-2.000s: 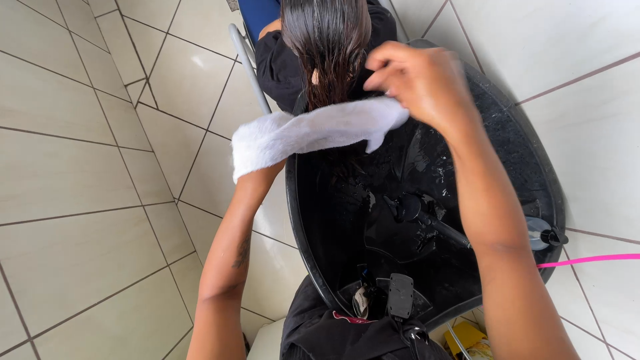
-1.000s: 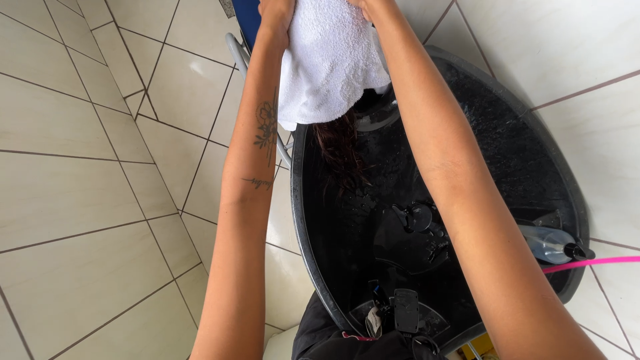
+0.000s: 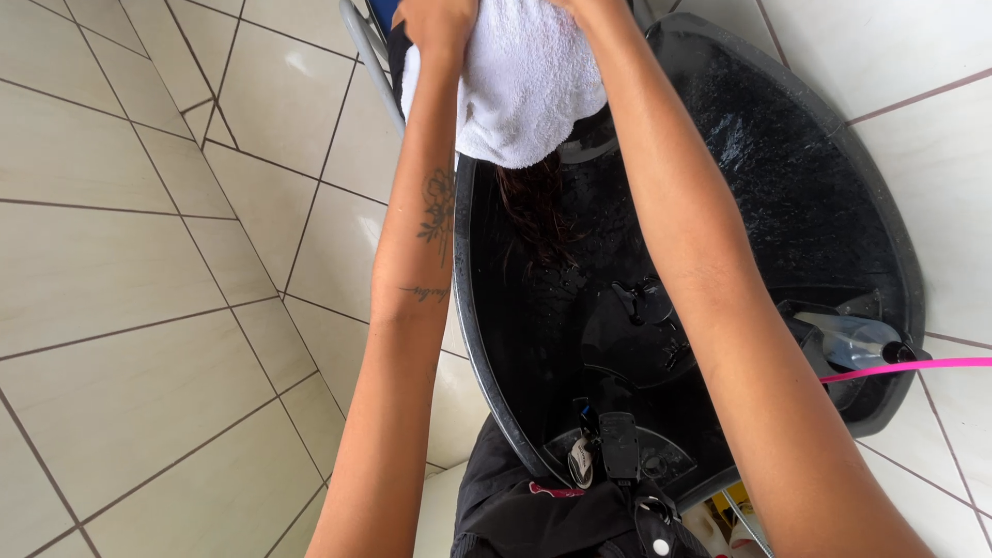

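Observation:
A white terry towel (image 3: pixel 527 85) covers the head of a person seated at a black wash basin (image 3: pixel 465 310). From under its lower edge, dark wet hair (image 3: pixel 539 209) hangs into the basin. My left hand (image 3: pixel 442 23) presses on the towel's left side at the top edge of the view, its fingertips partly cut off. At the towel's upper right, my right hand (image 3: pixel 577 6) is mostly out of the frame, with only its wrist side showing against the cloth. How tightly either hand grips cannot be seen in full.
A clear bottle with a black cap (image 3: pixel 860 345) lies at the basin's right, near a pink cord (image 3: pixel 930 364). Black clips or fittings (image 3: pixel 647 301) sit inside the basin. A black device (image 3: pixel 618 446) lies at its near end. A grey chair armrest (image 3: pixel 372 54) stands left of the towel.
Two seconds ago the towel was stretched in front of the uncovered wet hair, with my right hand raised beside it. Now it lies over the head, both hands on it, and both arms reach farther forward.

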